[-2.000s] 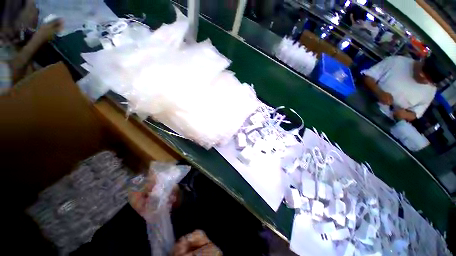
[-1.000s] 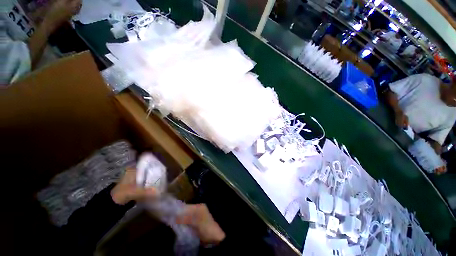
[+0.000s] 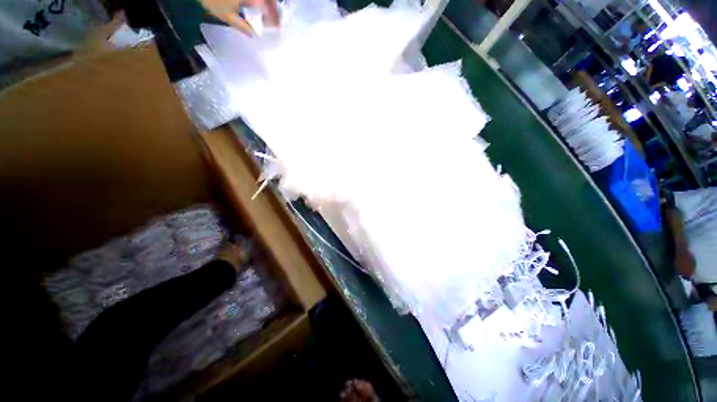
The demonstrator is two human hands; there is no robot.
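Note:
My left hand [image 3: 237,252] is inside the carton [image 3: 292,271], at the end of a dark sleeve, over the packed units [image 3: 134,255]. It is small and dim, and I cannot tell whether it holds anything. The packed units are greyish, shiny clear bundles. My right hand [image 3: 359,391] shows only in part at the bottom edge, and its grip cannot be made out. A glaring white pile of bubble bags [image 3: 377,149] lies on the green bench beside the carton. White adapters with cables [image 3: 503,314] lie at the lower right end of the pile.
Another person's hand [image 3: 236,12] touches the far end of the bag pile. Pale sheets [image 3: 479,361] lie under the adapters. Across the green bench [image 3: 542,165] are upright white parts [image 3: 586,129], a blue bin [image 3: 635,188] and a person in a light shirt [image 3: 698,228].
My hands have separated. My left hand has moved into the carton, and my right hand is down at the bottom edge. The view has shifted, and another person's hand has come onto the bag pile.

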